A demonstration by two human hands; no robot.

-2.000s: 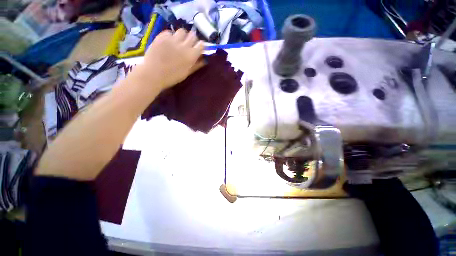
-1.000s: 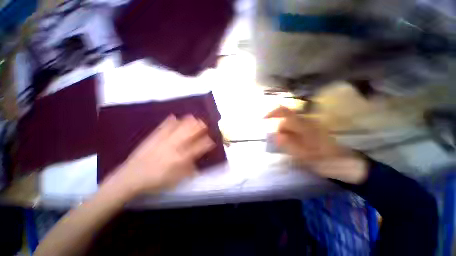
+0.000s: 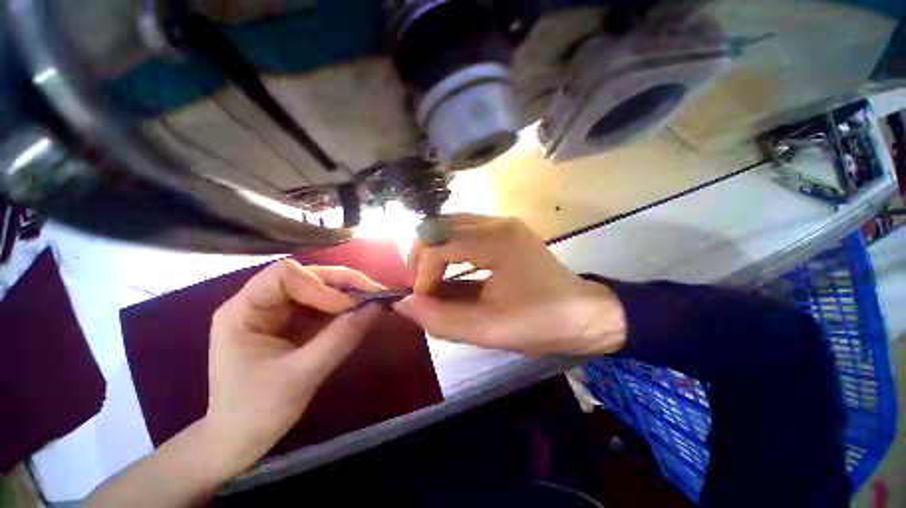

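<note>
A maroon panel (image 3: 387,382) lies flat on the white table at the front edge, partly under my hands. My left hand (image 3: 283,342) pinches one end of a small dark narrow strip (image 3: 385,296) between thumb and fingers. My right hand (image 3: 497,288) pinches the other end, with thumb and forefinger. The strip is held above the panel, just in front of the bright needle area (image 3: 397,226). Most of the strip is hidden by my fingers. The sewing machine head (image 3: 298,119) fills the top of the view.
Another maroon panel (image 3: 45,357) lies at the far left. A small tray of metal parts (image 3: 844,154) sits at the right table edge. A blue plastic basket (image 3: 864,347) is below the table at the right. The machine bed (image 3: 566,193) is behind my right hand.
The view has moved in close to the machine. My hands, apart a second ago, have come together and now hold the small strip. The panel lies under them near the needle.
</note>
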